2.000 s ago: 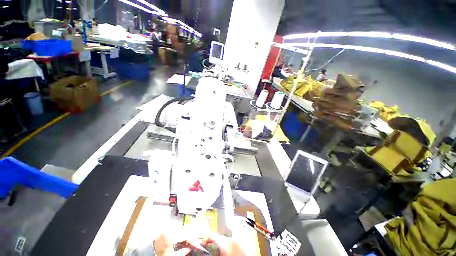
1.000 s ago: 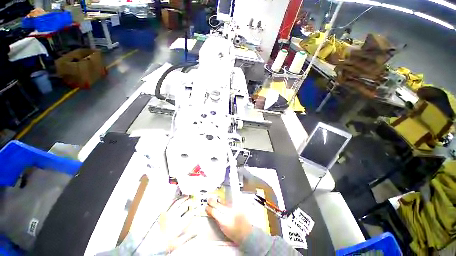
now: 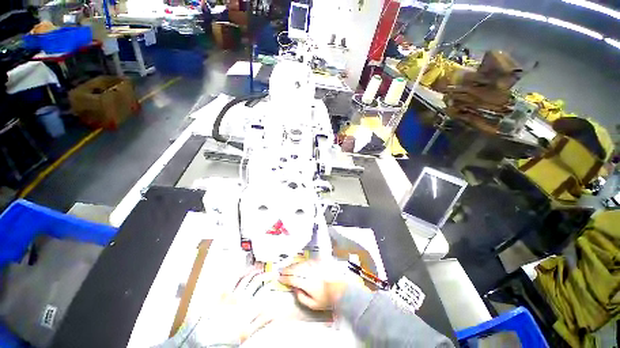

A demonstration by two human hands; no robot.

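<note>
The pattern sewing machine (image 3: pixel 277 204), a large white head with a red mark, stands over the white template board (image 3: pixel 160 293). My right hand (image 3: pixel 311 282) lies low in front of the head, fingers pointing left at the clamp area. My left hand (image 3: pixel 255 306) is left of it, washed out by the machine light, and its fingers are hard to make out. Pale fabric under the hands is overexposed. Whether either hand grips it cannot be told. Dark-tipped snips with an orange part (image 3: pixel 367 274) lie right of the head, beside white labels with black lettering (image 3: pixel 408 293).
A left blue bin (image 3: pixel 64 223) holds grey pieces with a white label. A right blue bin (image 3: pixel 506 327) is cut off at the bottom. A control panel (image 3: pixel 435 198) stands right of the machine. Thread cones (image 3: pixel 384 90) stand behind. Olive-yellow garments (image 3: pixel 578 289) lie at right.
Since two seconds ago both hands have moved forward towards the machine head. Since one second ago my right hand has stayed near the clamp area, with more of its sleeve showing. The camera view has shifted.
</note>
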